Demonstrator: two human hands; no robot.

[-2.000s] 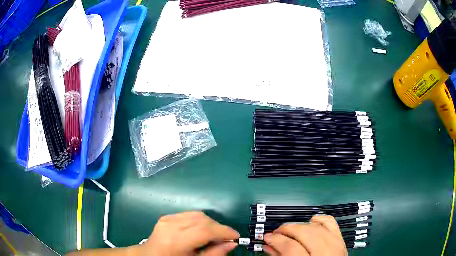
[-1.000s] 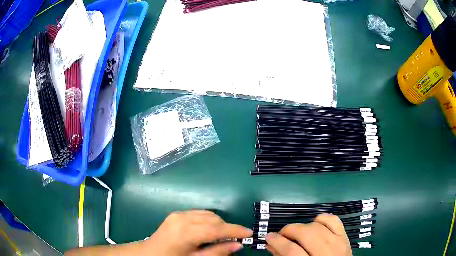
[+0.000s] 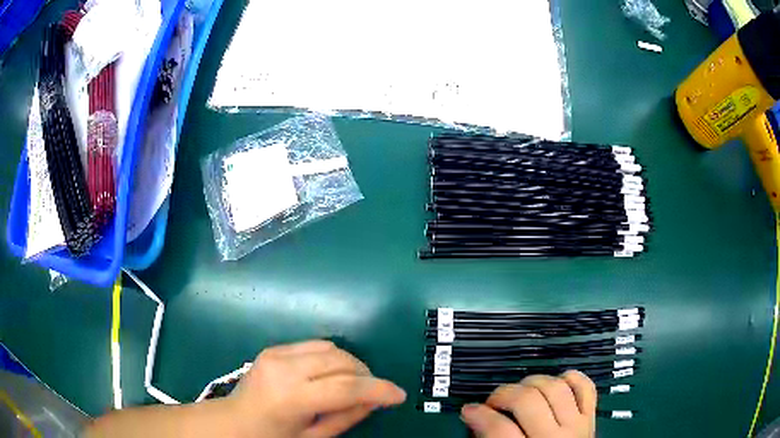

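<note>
Black wires with white marker sleeves at both ends lie in a lower row point(image 3: 539, 349). The lowest wire has its left sleeve point(image 3: 432, 407) apart from the others. My right hand point(image 3: 539, 406) covers the middle of this wire, fingers curled and thumb at its left part. My left hand point(image 3: 321, 389) is left of the row, fingertips short of the wire end. A bent white marker strip point(image 3: 156, 342) runs from the left and passes under my left hand; the hand hides its end. An upper pile of black wires point(image 3: 522, 198) shows white sleeves at the right end only.
A clear bag with white pieces point(image 3: 261, 190) lies left of the pile. A plastic-covered white sheet point(image 3: 385, 64) is behind. Blue trays point(image 3: 128, 214) with black and red wire bundles stand left. A yellow heat gun point(image 3: 723, 94), a loose marker point(image 3: 650, 46) and crumpled film point(image 3: 643, 15) are right.
The view has shifted, so the table things sit higher in the picture. My left hand has drawn back from the lowest wire, and the sleeve between my hands is now uncovered on its left end.
</note>
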